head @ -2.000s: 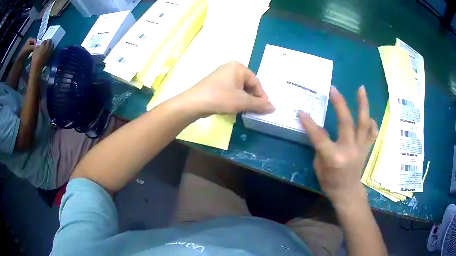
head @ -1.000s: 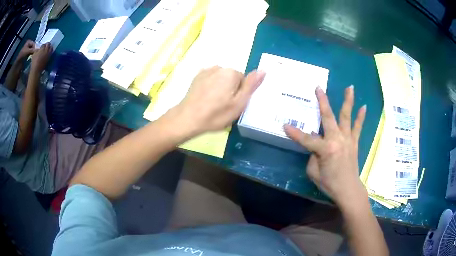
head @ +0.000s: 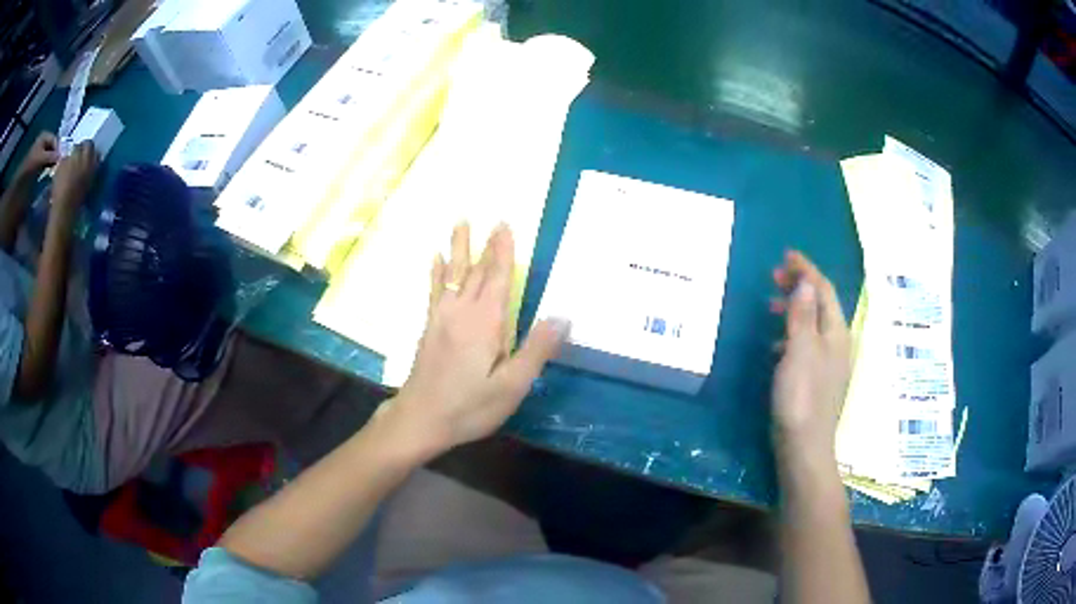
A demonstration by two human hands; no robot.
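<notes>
A white product box (head: 643, 271) lies flat on the green bench, with a line of dark print and a small barcode label (head: 662, 327) near its front edge. My left hand (head: 478, 336) is spread over the near end of the left label sheets (head: 502, 142), its thumb tip at the box's left front corner; it holds nothing. My right hand (head: 812, 342) is between the box and the right stack of label sheets (head: 926, 319), turned on its side with the fingers loosely curled. Nothing shows in it.
More white boxes stand at the far left (head: 230, 47) and right edge (head: 1054, 407). A dark blue fan (head: 153, 266) is at the left table edge, a white fan (head: 1048, 549) at lower right. Another person's hands (head: 69, 159) hold a small box at left.
Both hands have moved off the box face. My left hand has opened and come down onto the sheets; my right hand has moved right. The view has shifted.
</notes>
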